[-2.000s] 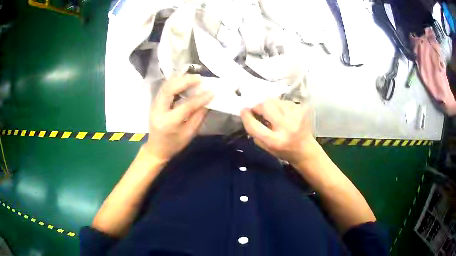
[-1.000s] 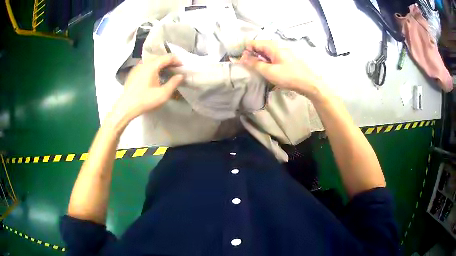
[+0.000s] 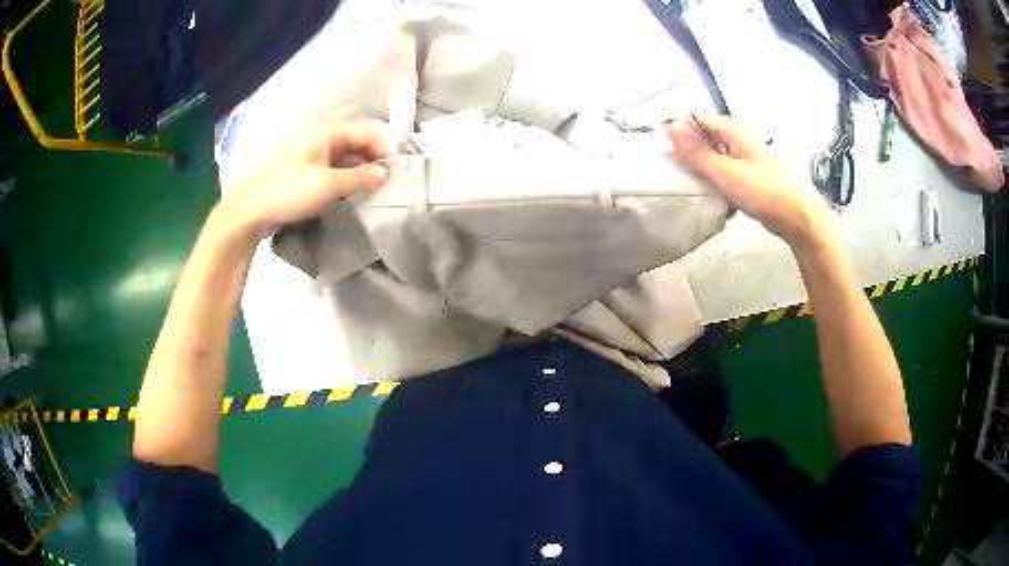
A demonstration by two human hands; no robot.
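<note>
A beige garment (image 3: 520, 243) is stretched between my two hands above the pale table. Its upper edge is a straight band with narrow vertical loops, like a waistband. My left hand (image 3: 315, 171) grips the band's left end. My right hand (image 3: 730, 160) grips its right end; a small dark item shows at the fingers, too unclear to name. The lower cloth hangs in folds toward my body and over the table's near edge. More beige cloth (image 3: 465, 61) lies behind the band.
Dark-handled scissors (image 3: 835, 171), a green pen (image 3: 886, 135) and a pink cloth (image 3: 935, 105) are at the table's right (image 3: 775, 265). Dark straps lie beyond. A dark garment (image 3: 255, 39) is at the upper left, near a yellow rack (image 3: 89, 144). Striped tape crosses the green floor.
My hands have moved apart, pulling the bunched garment out into a straight, wide band. The lower cloth now hangs spread below it. The dark garment shows larger at the upper left.
</note>
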